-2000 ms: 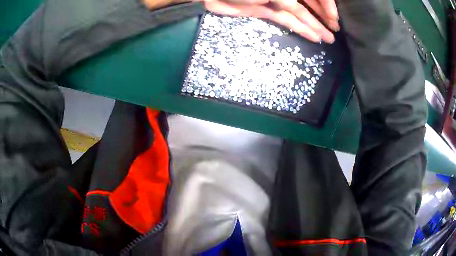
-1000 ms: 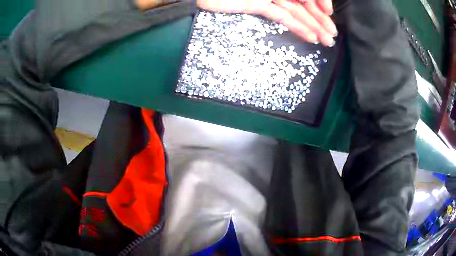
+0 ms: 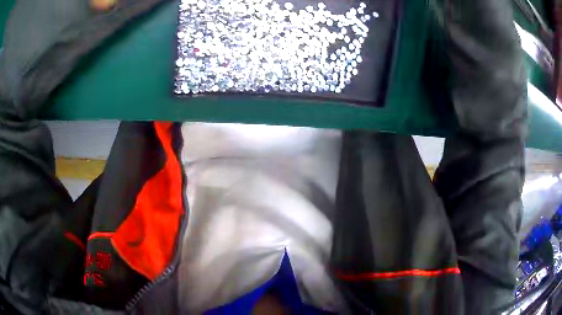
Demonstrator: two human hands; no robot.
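Many small silvery-white roundish parts (image 3: 265, 52) lie heaped in a shallow black tray (image 3: 377, 80). The tray's far side is cut off by the top edge of the picture. The right part of its dark floor shows bare. Neither of my hands shows. Both dark grey sleeves run up to the top edge, left and right of the tray. A small tan patch touches the top edge by the left sleeve; I cannot tell what it is.
The tray lies near the close edge of the green bench (image 3: 117, 92). My jacket and light clothing are below that edge. Shiny rails bend along the far right. Blue containers (image 3: 536, 234) and blurred silvery items stand at the lower right.
The fingers seen over the tray's far side before are now out of the picture. The view has shifted and turned, so the tray sits higher, further left and straighter.
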